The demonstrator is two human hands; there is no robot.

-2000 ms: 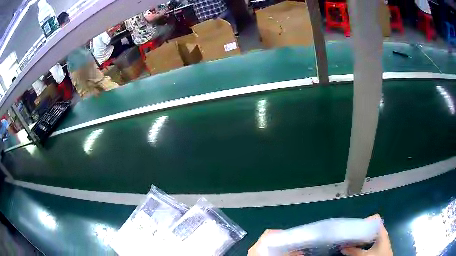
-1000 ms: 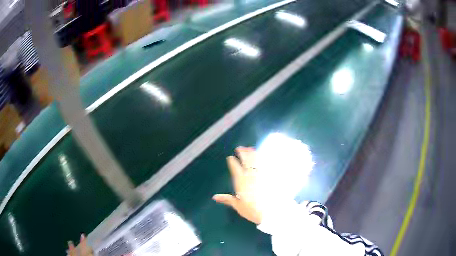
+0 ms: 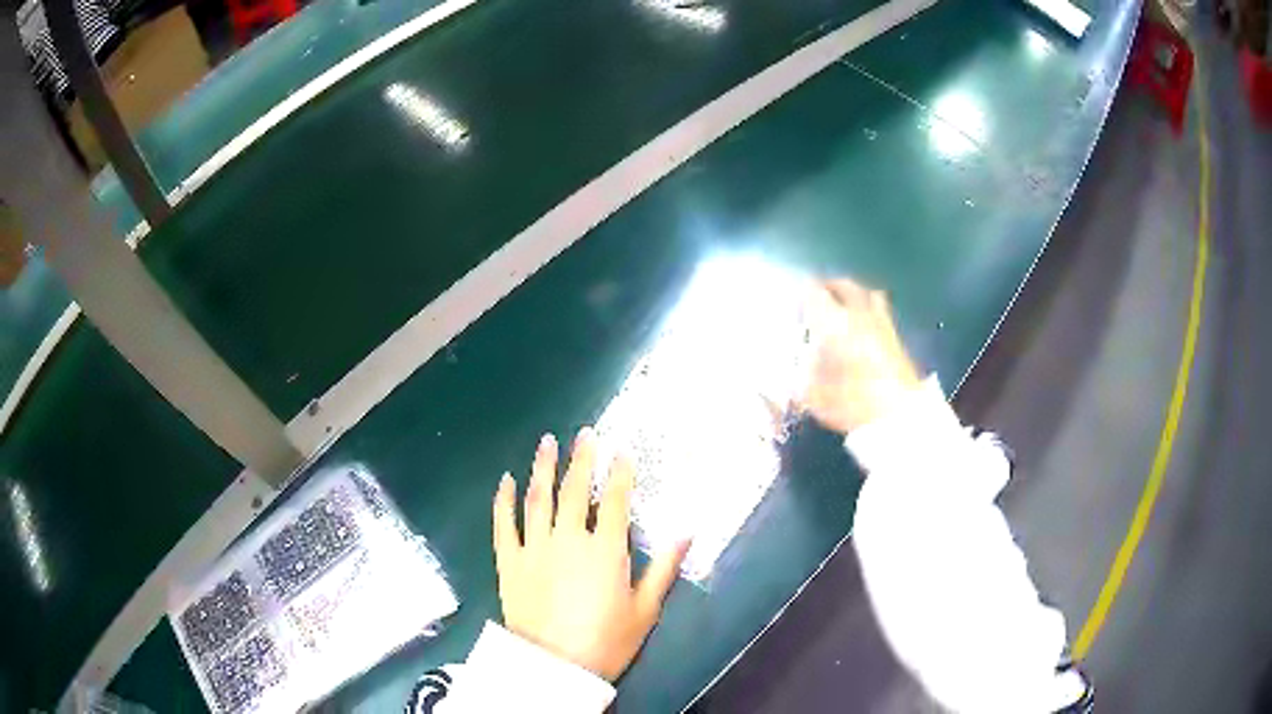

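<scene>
A pile of bagged panels (image 3: 698, 419) lies on the green surface at the centre, washed white by glare. My left hand (image 3: 579, 558) is spread flat at its lower left edge, fingers apart, fingertips touching or over the pile. My right hand (image 3: 854, 356) is at its right edge, fingers bent; glare hides whether it grips anything. A wide stack of bagged panels (image 3: 314, 593) lies at the lower left, with dark speckled rectangles showing through shiny plastic.
A pale metal rail (image 3: 558, 230) runs diagonally behind the piles, with a grey post (image 3: 168, 335) at left. A carton (image 3: 147, 77) and red stools (image 3: 1161, 73) stand beyond. A yellow floor line (image 3: 1179, 391) runs at right. Lamp reflections lie on the green surface.
The view has turned right from the two bags. The panels held two seconds ago are no longer raised in my hands. My left hand has come to the glaring pile; my right hand has moved to its right edge.
</scene>
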